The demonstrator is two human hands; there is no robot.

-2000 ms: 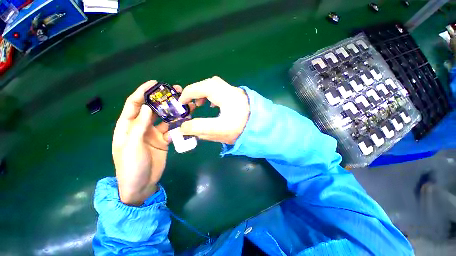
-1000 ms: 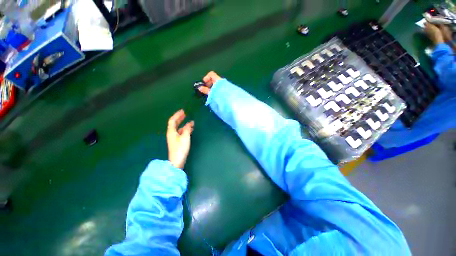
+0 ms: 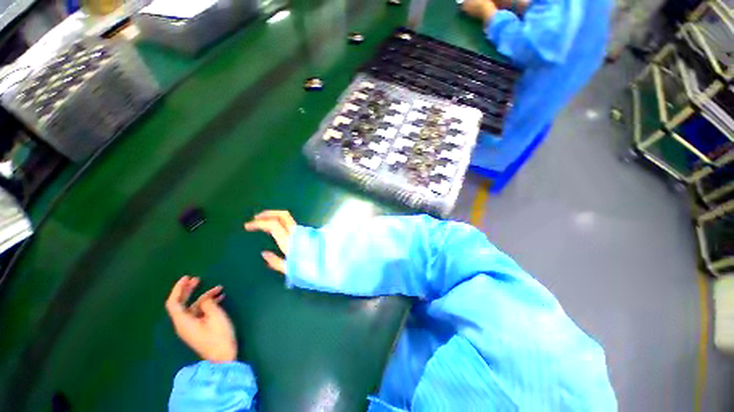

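Note:
A black device housing (image 3: 192, 218) lies on the green bench (image 3: 121, 282), ahead of my hands. My left hand (image 3: 203, 322) is above the bench at lower left, fingers apart and empty. My right hand (image 3: 275, 235) is to the right of the housing, fingers apart, holding nothing that I can see. It does not touch the housing. A stack of clear blister trays (image 3: 394, 141) with rows of white-and-dark modules stands on the bench beyond my right arm.
A black parts tray (image 3: 451, 72) lies behind the clear trays. Small devices (image 3: 314, 84) sit farther up the bench. More clear trays (image 3: 88, 96) stand at upper left. A person in blue (image 3: 547, 72) works at the top right. Metal racks (image 3: 676, 121) stand at far right.
The view has turned right. My right hand let go of the dark device it held and moved back with fingers spread. My left hand remains empty. The module and housing held earlier are no longer in my hands.

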